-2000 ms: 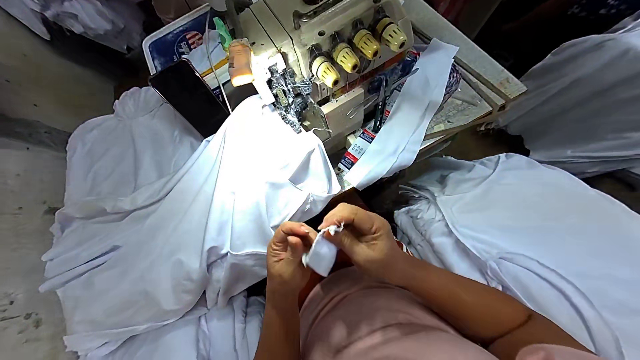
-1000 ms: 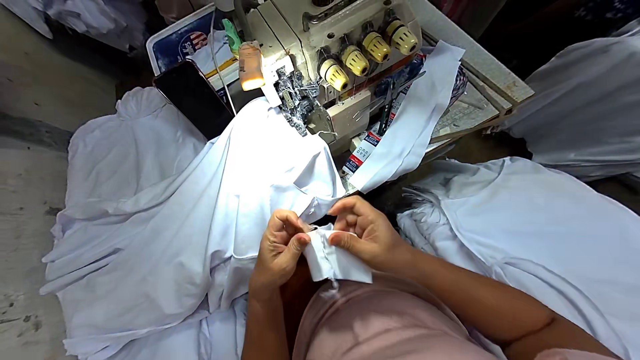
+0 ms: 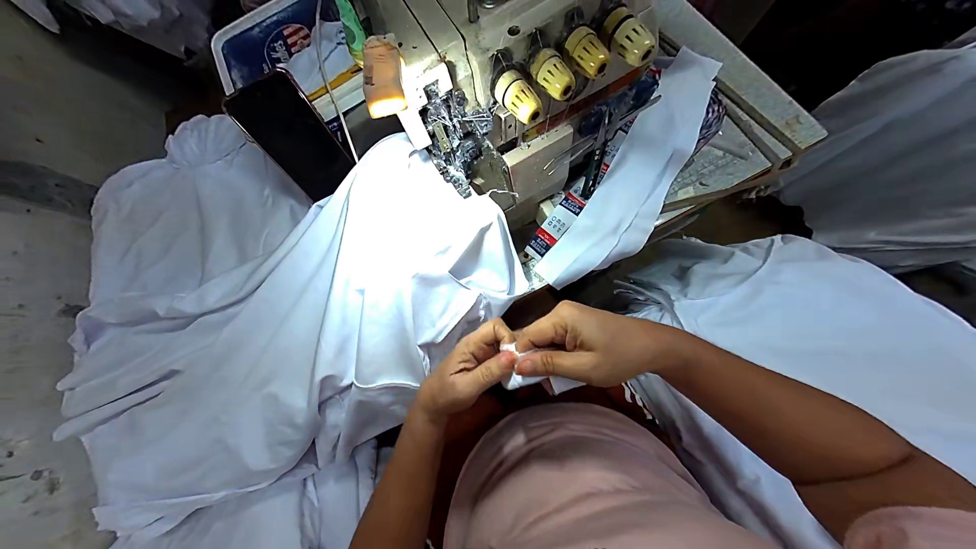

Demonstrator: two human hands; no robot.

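Observation:
A small folded piece of white fabric [image 3: 521, 375] is pinched between both hands, just above my lap. My left hand [image 3: 474, 367] grips its left side with thumb and fingers, and my right hand [image 3: 573, 347] grips the right side, the thumbs nearly touching. Part of the piece is hidden by the fingers. Behind the hands, a large white garment [image 3: 381, 305] drapes from an overlock sewing machine [image 3: 457, 145] with several yellow tension dials. A long white fabric strip [image 3: 648, 175] hangs over the machine table's front edge, to the right of the needle area.
A dark phone [image 3: 290, 133] leans by a blue-and-white tray [image 3: 223, 57] at the upper left. An orange lamp [image 3: 383, 76] lights the needle area. Tweezers and small boxes [image 3: 557, 223] lie under the strip. More white cloth [image 3: 823, 320] is heaped at the right, beyond the table edge [image 3: 732, 197].
The small white piece was spread wider between my hands one second ago; now it is bunched at the fingertips. My hands have drawn closer together.

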